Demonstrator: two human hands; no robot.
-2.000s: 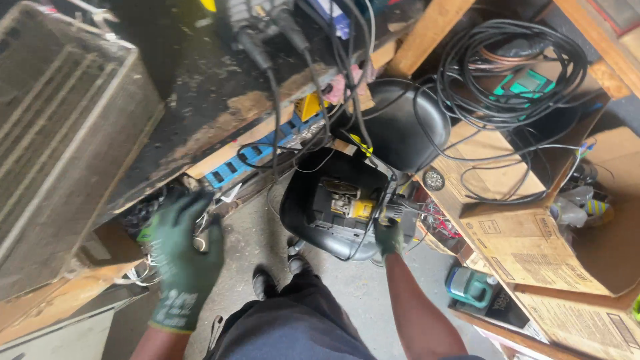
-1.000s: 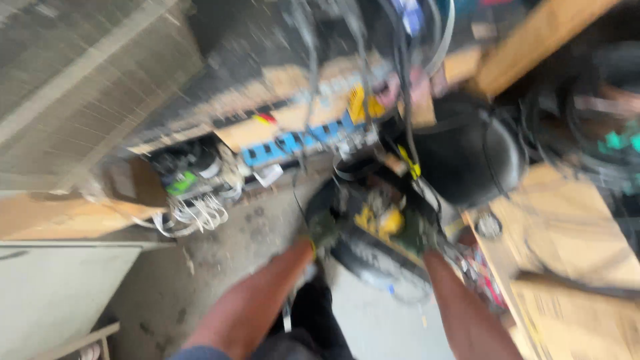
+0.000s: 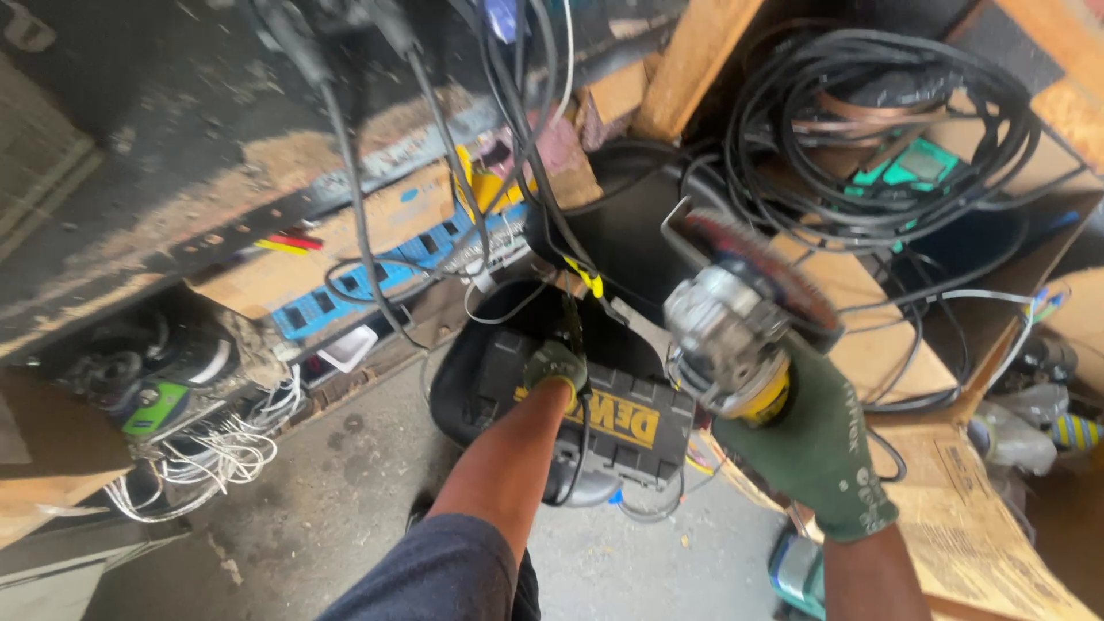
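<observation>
My right hand (image 3: 802,431), in a dark green work glove, is closed around the yellow and silver body of an angle grinder (image 3: 733,336). The grinder is raised, with a worn reddish-brown disc (image 3: 768,272) at its upper right. My left hand (image 3: 556,366), gloved too, is over the far edge of a black DeWalt tool case (image 3: 630,423); cables run beside its fingers, and whether it grips any of them cannot be made out. The case rests on a black chair seat (image 3: 457,379). A black cord (image 3: 585,448) hangs across the case.
A coil of black cable (image 3: 880,138) lies over cardboard boxes (image 3: 940,483) on the right. The scuffed black workbench (image 3: 207,129) spans the upper left, with hanging cables. Bundled white wires (image 3: 216,457) droop below it at left. A teal container (image 3: 798,573) stands at lower right.
My right hand has lifted the angle grinder off the case on the chair, up and to the right. My left hand, apart at the left two seconds ago, is now at the case.
</observation>
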